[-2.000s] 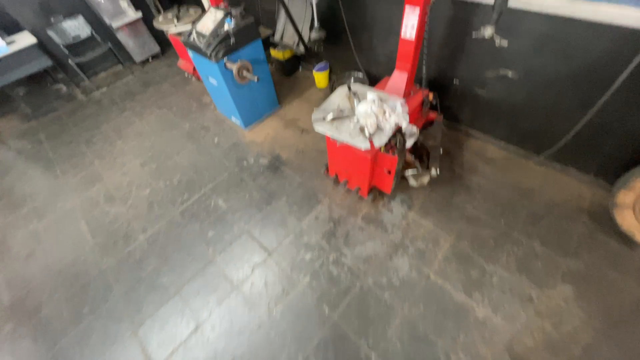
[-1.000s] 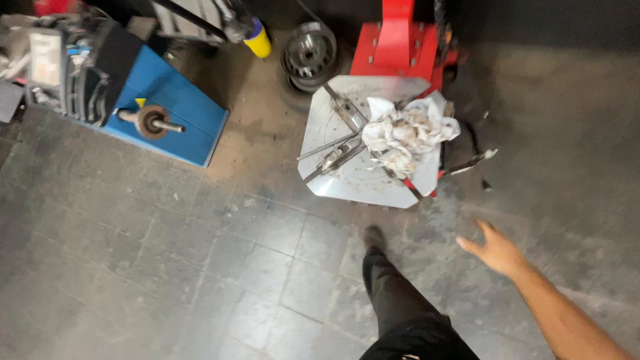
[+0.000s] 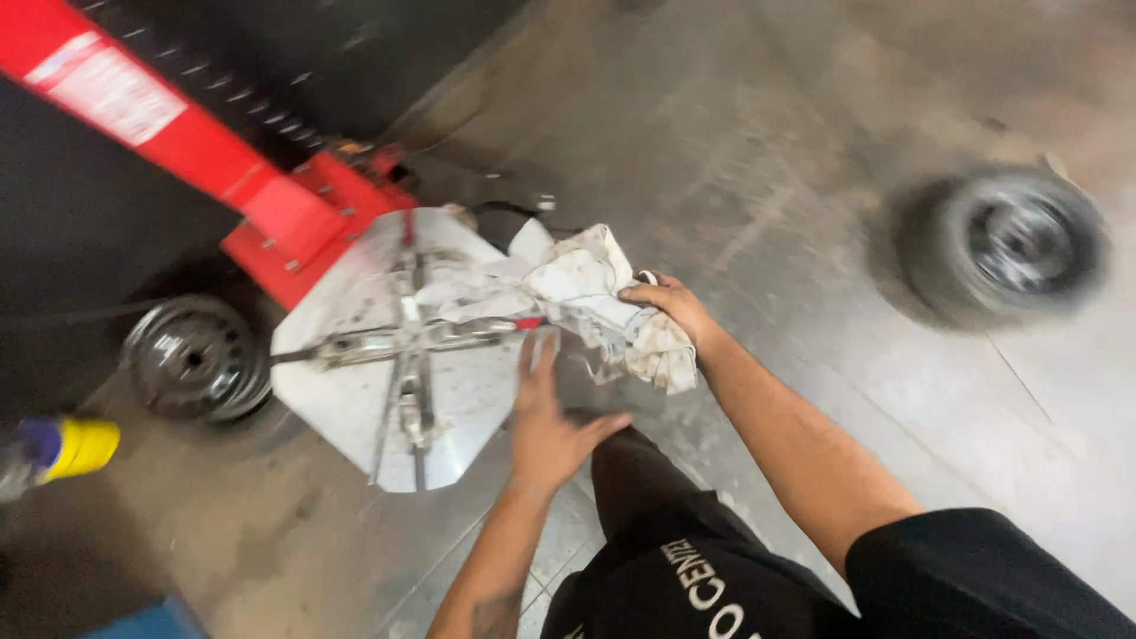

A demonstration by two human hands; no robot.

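Observation:
My right hand (image 3: 670,306) grips a bundle of stained white cloth rags (image 3: 581,275) at its right end; the bundle hangs over the right edge of a tire changer's metal turntable (image 3: 337,422). Beside that edge is my left hand (image 3: 550,426), blurred, fingers spread and nothing held. Metal clamp jaws (image 3: 364,346) lie crosswise on the turntable. A thin metal bar (image 3: 385,426) rests across its lower part. The machine's red column (image 3: 204,164) rises toward the upper left.
A bare steel wheel rim (image 3: 191,355) stands left of the turntable, near a yellow and purple container (image 3: 80,446). On the floor at the right lies a wheel with a tire (image 3: 1021,240). A blue surface (image 3: 146,621) shows at the bottom left.
The view has turned and come nearer to the turntable. My right hand, empty one second ago, now grips the rags, which have shifted to the turntable's edge. My left hand has come into view.

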